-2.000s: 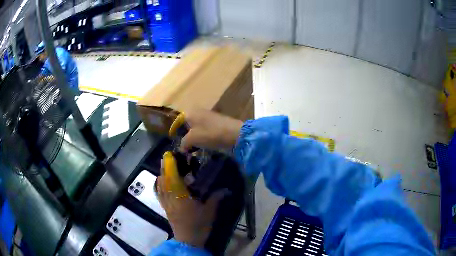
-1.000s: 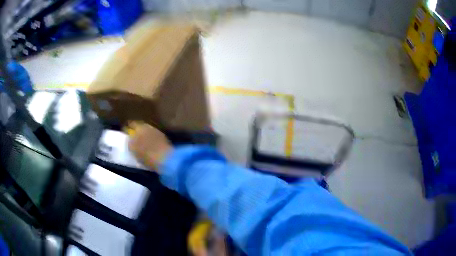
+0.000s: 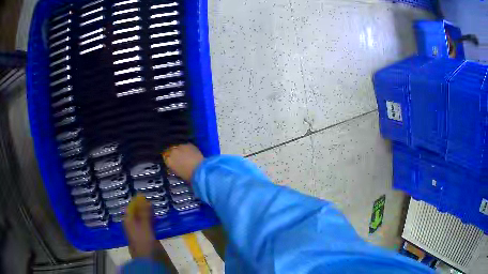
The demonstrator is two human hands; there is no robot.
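A blue crate stands below me, filled with rows of upright phones in a black slotted insert. Some slots in the middle hold no phones. My right hand, with yellow finger cots, reaches into the crate at its right side, fingertips at the phones there. Whether it grips one cannot be told. My left hand, blurred, with a yellow fingertip cover, is over the near phone rows at the crate's front edge. Whether it holds anything cannot be told.
Stacked blue crates stand at the right, above a white ribbed stack. Pale floor lies between them and the crate, with a green arrow sign and a yellow line. Dark curved shapes are at the left edge.
The view has swung from the black trays with white phones and the carton to the blue crate. Both hands are now over the crate.
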